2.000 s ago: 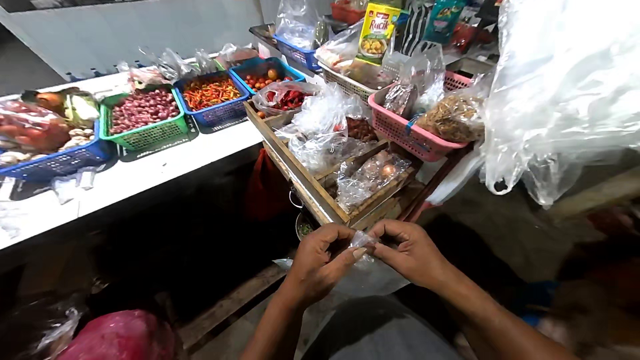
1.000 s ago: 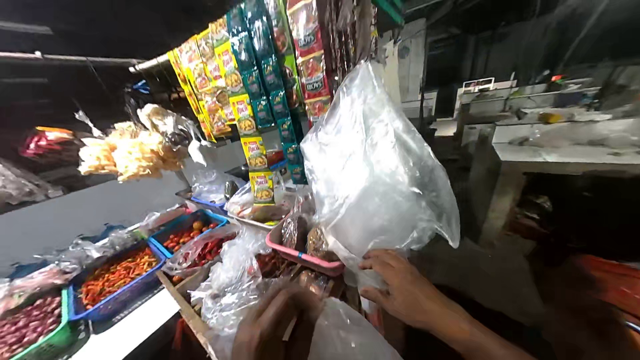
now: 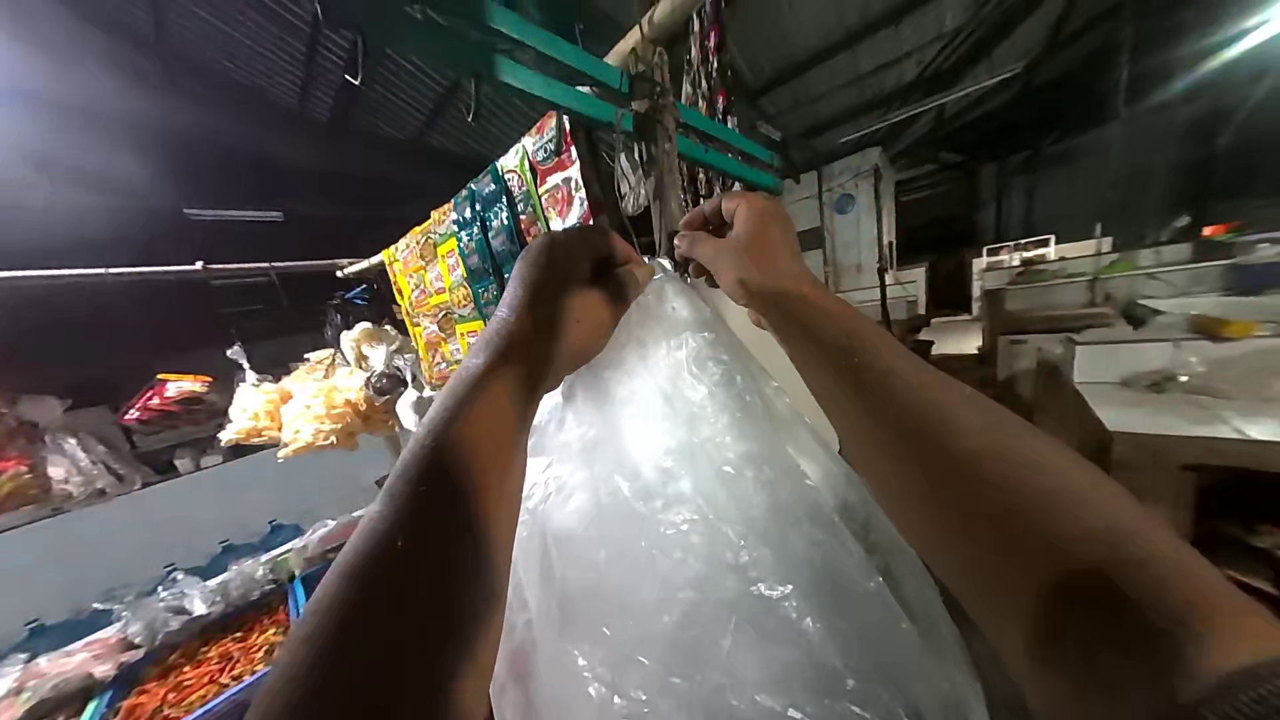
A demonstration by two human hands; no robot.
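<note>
A large clear plastic bag [image 3: 690, 520] hangs from a wooden post [image 3: 660, 150], its narrow top between my raised hands. My left hand [image 3: 585, 290] pinches the bag's top edge from the left, fingers partly hidden behind the palm. On the other side, my right hand [image 3: 745, 245] is raised beside the same tip, thumb and fingers curled close together; whether they grip a tie or string there is too small to tell. Behind my left hand, strips of seasoning sachets [image 3: 470, 250] hang from a pole.
Green wooden slats [image 3: 560, 90] cross the post overhead. Bags of pale crackers [image 3: 320, 400] hang at left. Below them, a blue basket [image 3: 225, 695] holds red chillies [image 3: 205, 665]. White-topped stalls [image 3: 1170, 400] stand at right.
Both hands have risen from low over the produce trays to the top of the large hanging bag. The view has tilted strongly upward.
</note>
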